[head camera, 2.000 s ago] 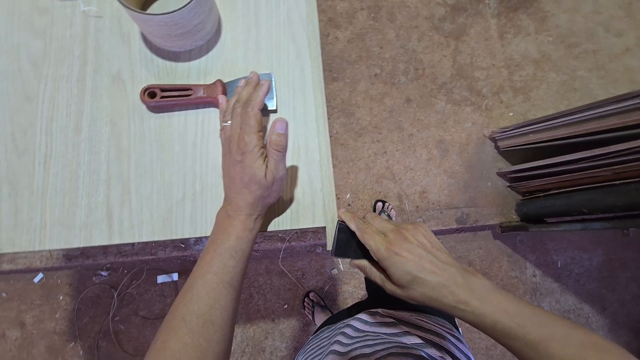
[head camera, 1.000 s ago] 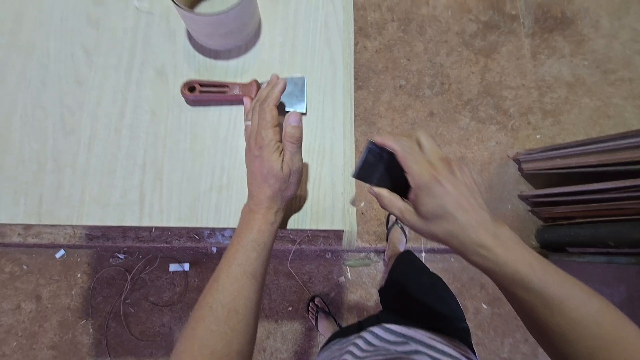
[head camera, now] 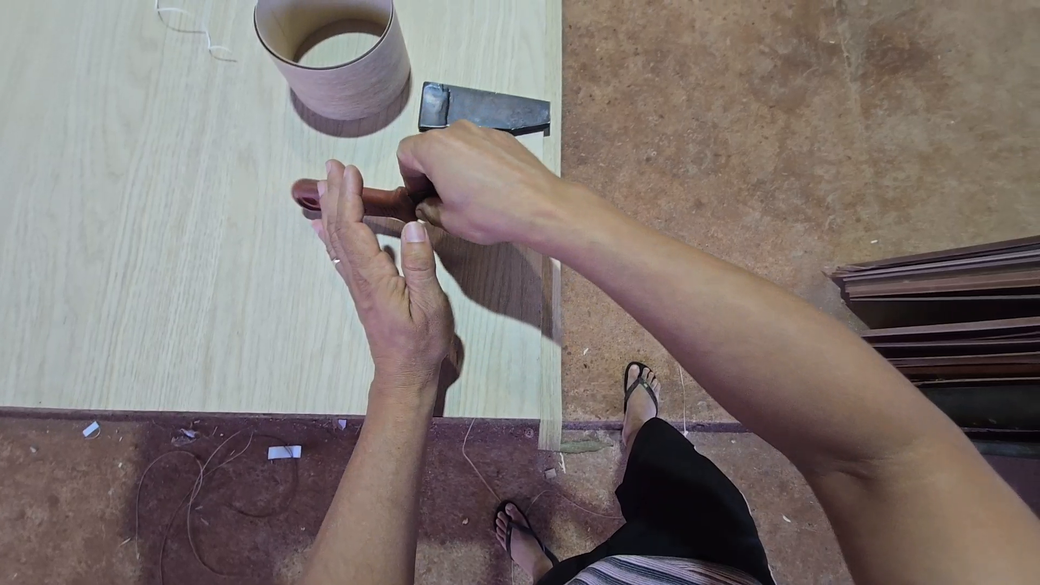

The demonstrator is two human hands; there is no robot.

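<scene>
A putty knife with a reddish-brown handle point(head camera: 387, 202) is held near its blade end by my right hand point(head camera: 481, 180); the hand hides the blade. My left hand point(head camera: 382, 280) is on edge beside the handle, fingers extended and thumb apart, its fingertips overlapping the handle in view; whether they touch it I cannot tell. Beyond my right hand, a dark metal wedge-shaped block point(head camera: 496, 110) lies at the right edge of the light wood-grain board point(head camera: 203, 309). A roll of edge banding point(head camera: 357, 81) stands on the board, left of the block.
The board's right edge has a narrow strip point(head camera: 551, 366) along it. Stacks of dark brown panels point(head camera: 959, 325) are at the right, over the brown floor point(head camera: 780, 146). Thin strings and a white scrap point(head camera: 284, 452) lie below the board's front edge. My sandalled feet show below.
My right hand has moved from beside the board onto the putty knife. The dark block it held one second ago now lies on the board. My left hand remains extended.
</scene>
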